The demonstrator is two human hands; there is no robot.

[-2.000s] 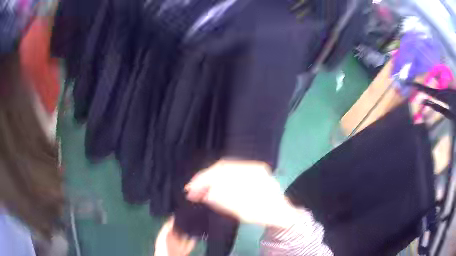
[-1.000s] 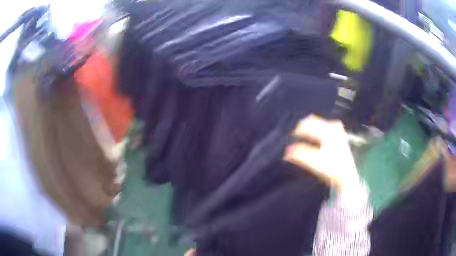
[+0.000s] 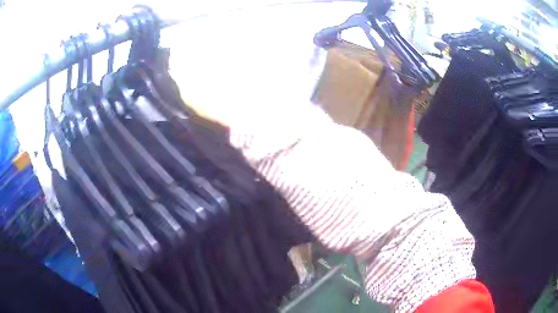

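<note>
Black garments [image 3: 257, 244] hang in a dense group at the left and centre. Their black hangers [image 3: 131, 153] stand in close rows, with hooks over a pale rail [image 3: 58, 67]. My right arm, in a striped knit sleeve, reaches from the lower right to the upper left. My right hand [image 3: 211, 79] is by the hanger tops near the rail. It is so overexposed that its fingers and anything in them cannot be made out. My left hand is out of the picture.
Brown garments [image 3: 352, 76] hang beyond my forearm, with an orange-red edge beside them. More black garments on clip hangers [image 3: 526, 101] hang at the right. Blue bags or bins [image 3: 21, 195] are at the left edge. Green floor [image 3: 339, 290] shows below.
The view has swung to another group of black garments with hangers on a rail. My right hand has left the dark cloth it was at and is now up near the rail.
</note>
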